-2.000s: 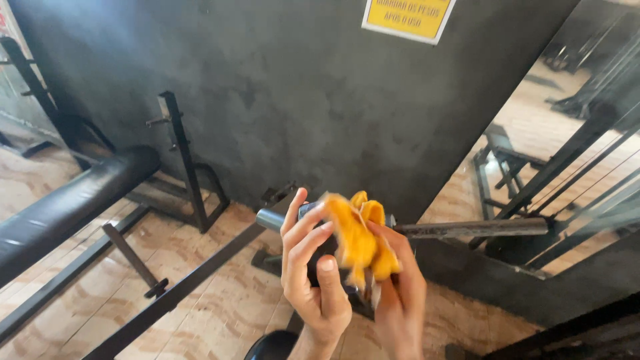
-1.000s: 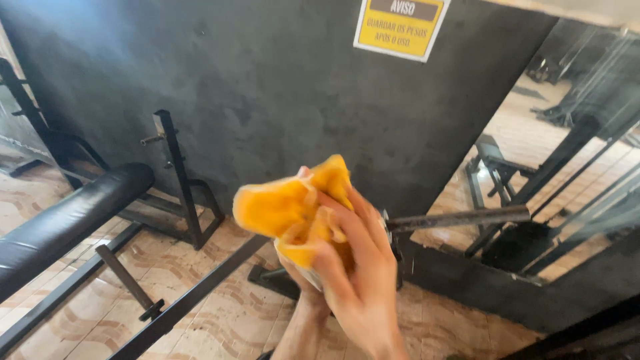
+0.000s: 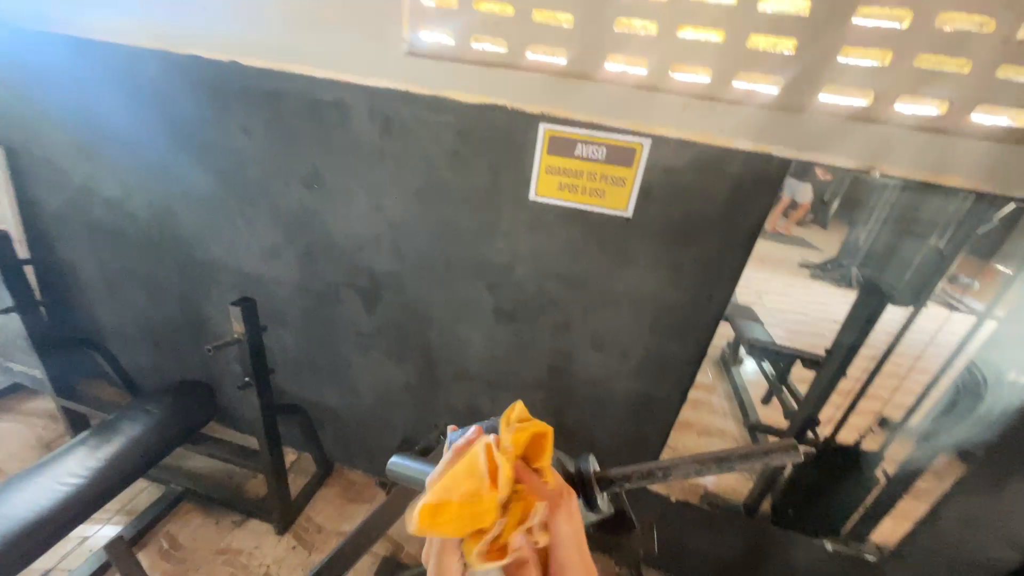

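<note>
A crumpled yellow cloth [image 3: 468,496] is bunched between my two hands at the bottom middle of the view. My right hand [image 3: 556,520] grips it from the right, fingers pressed into its folds. Behind the cloth, my left hand [image 3: 444,548] is mostly hidden; only some fingers and part of the palm show, so its hold is unclear. Just beyond the hands, a metal tube end [image 3: 410,470] sticks out to the left, and a bar sleeve [image 3: 704,466] extends to the right from a dark metal fitting [image 3: 592,484].
A black padded bench [image 3: 104,472] with a metal rack upright [image 3: 260,408] stands at left. Behind is a dark wall [image 3: 400,264] bearing a yellow notice [image 3: 590,170]. At right, a mirror [image 3: 776,320] reflects gym machines and a person's legs.
The view has tilted up. Two seconds ago my left hand was apart from the cloth with its fingers spread; now both hands are together at the cloth.
</note>
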